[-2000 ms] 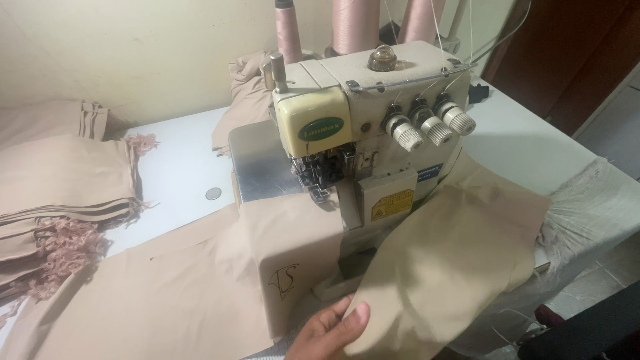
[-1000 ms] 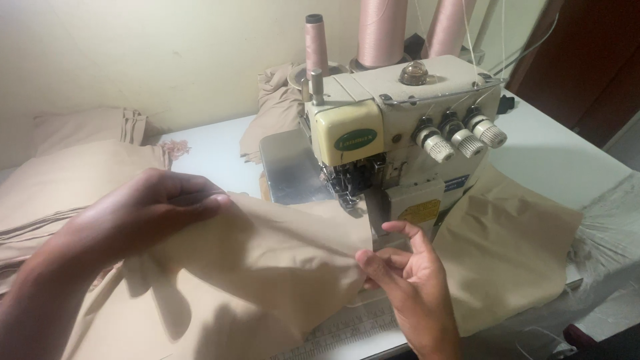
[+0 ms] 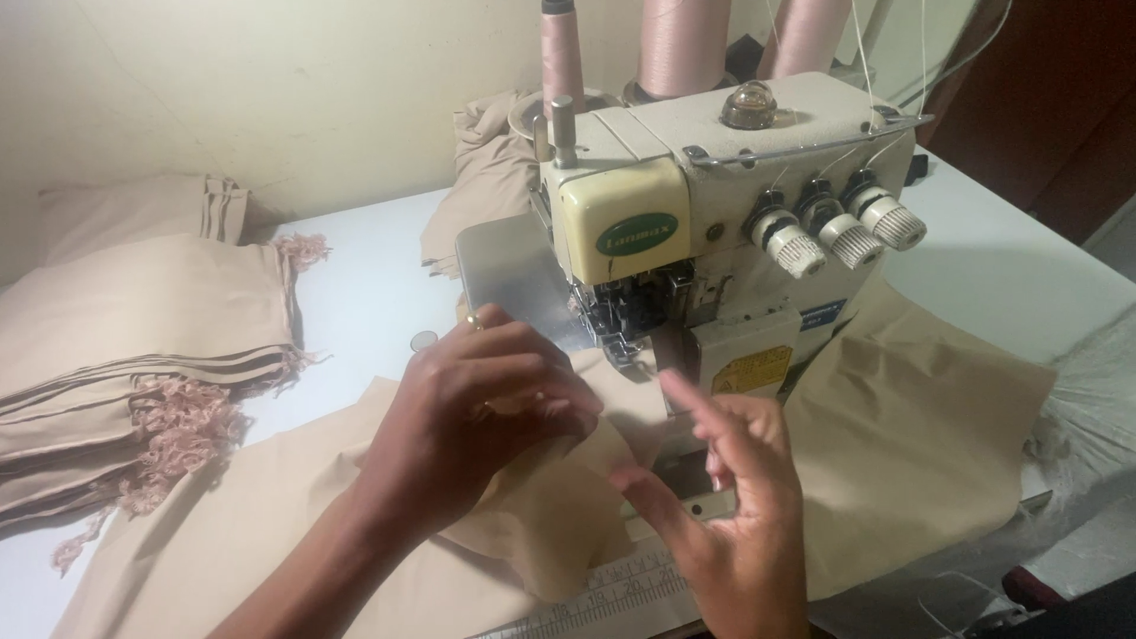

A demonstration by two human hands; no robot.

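An overlock sewing machine (image 3: 754,204) stands on the white table, its presser foot (image 3: 621,349) over an edge of beige fabric (image 3: 293,506). My left hand (image 3: 488,417) pinches a raised fold of that fabric, just in front of the foot and left of it. My right hand (image 3: 728,497) is right of the fold, thumb and index finger spread apart; its thumb tip is close to the fabric, and whether it touches cannot be told. Another beige piece (image 3: 905,444) lies right of the machine. A measuring tape (image 3: 612,590) shows along the front edge.
Stacked beige pieces with pink thread fringes (image 3: 186,444) lie at the left. Behind the machine are pink thread cones (image 3: 683,44) and a crumpled beige cloth (image 3: 493,169). A small round disc (image 3: 424,341) lies on the table (image 3: 355,293). Translucent plastic (image 3: 1087,417) hangs at the right edge.
Two seconds ago one hand held the fabric right of the machine; one second ago both hands were at the left piece. My left hand has since moved right, towards the foot, and my right fingers have spread.
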